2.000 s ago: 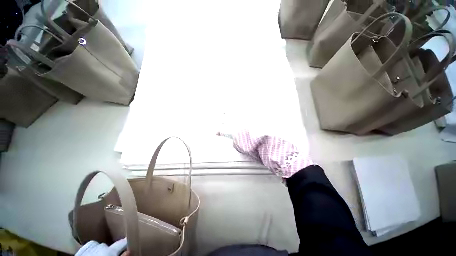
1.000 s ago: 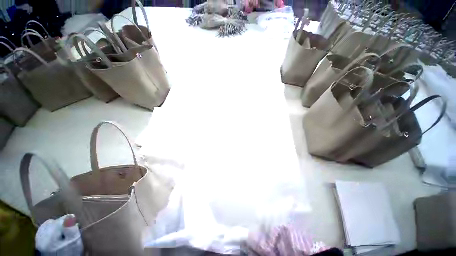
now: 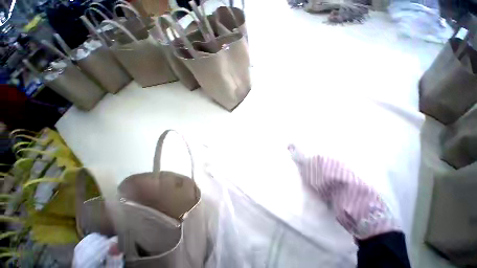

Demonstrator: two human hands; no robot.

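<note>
A taupe tote bag (image 3: 157,230) stands open at the lower left, its zip pouch showing inside. My left hand (image 3: 98,252), in a white glove, is at its near side by the handle base and appears closed on it, partly cut by the bottom edge. My right hand (image 3: 295,152) reaches forward over the white sheet stack (image 3: 334,94). Its glove blends into the glare, so its fingers and any hold are hard to see. A thin translucent sheet (image 3: 235,225) lies rumpled between the bag and the pink-striped sleeve.
Taupe totes (image 3: 222,68) stand in a row at the upper left. More totes (image 3: 450,84) stand along the right edge. Yellow totes (image 3: 57,220) with white stuffing are beyond the table's left edge. A crumpled clear-white bundle (image 3: 418,21) lies at the far end.
The view has swung left, bringing the yellow totes into view. The translucent sheet now lies rumpled beside the tote. My right hand, low in the frame a second ago, now reaches further forward.
</note>
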